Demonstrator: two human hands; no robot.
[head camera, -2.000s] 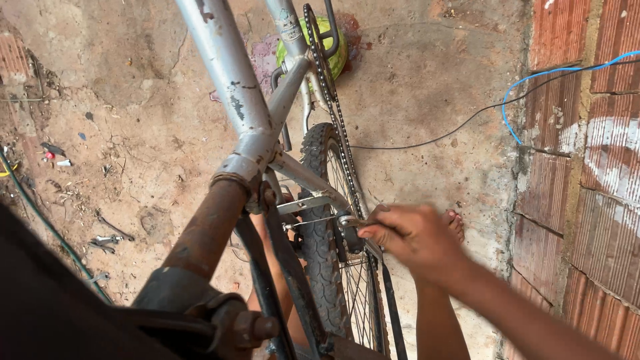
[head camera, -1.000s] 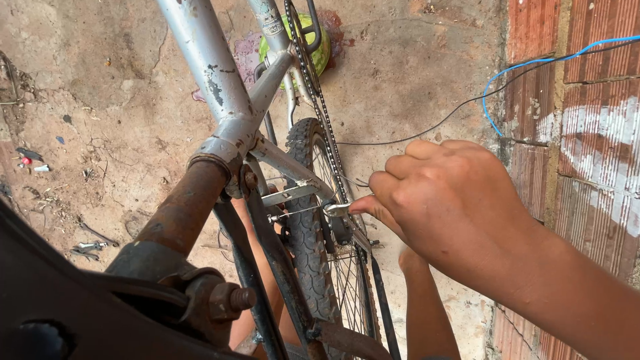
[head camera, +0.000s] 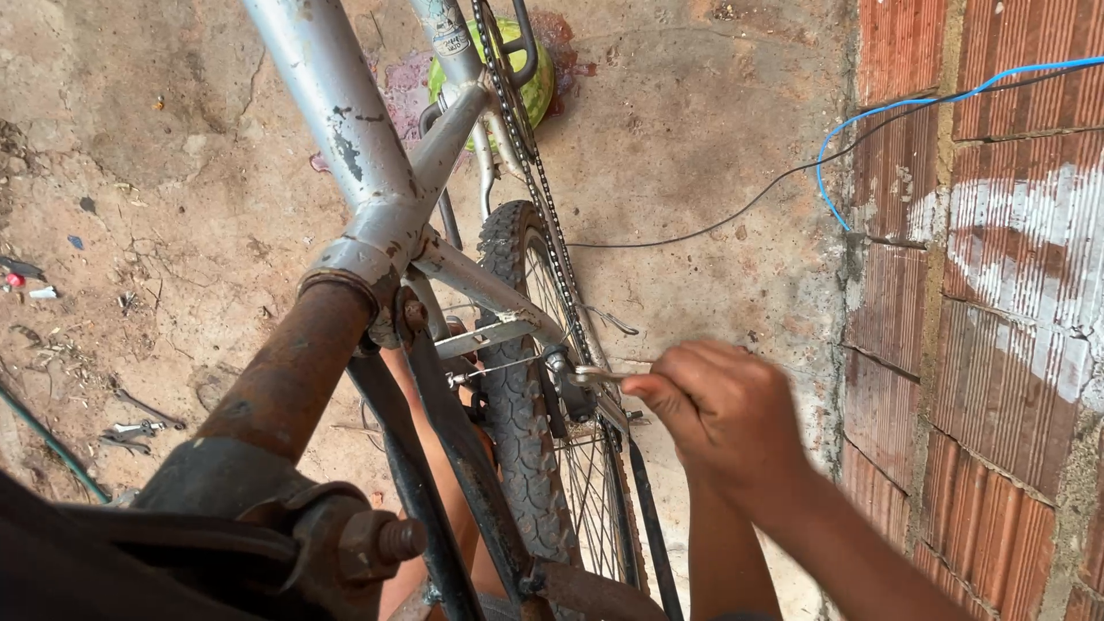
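Observation:
My right hand (head camera: 720, 414) comes in from the lower right, its fingers curled around a metal wrench (head camera: 602, 375). The wrench's head is at the bolt of a rim brake arm (head camera: 573, 392), beside the rear wheel. A thin brake cable (head camera: 504, 366) crosses over the knobby tire (head camera: 522, 448). The silver bicycle frame (head camera: 345, 112), with chipped paint, runs down to a rusty seat post (head camera: 293, 371). The chain (head camera: 539, 185) passes along the wheel's right side. My left hand is not in view.
A brick wall (head camera: 975, 379) stands at the right, with blue (head camera: 897, 103) and black cables by it. A watermelon (head camera: 535, 86) lies on the floor beyond the frame. Loose tools (head camera: 134, 431) lie at the left. Bare legs show beside the wheel.
My right hand has moved around the brake, coming up closer to the camera one second ago and now lower again. It held the wrench then too.

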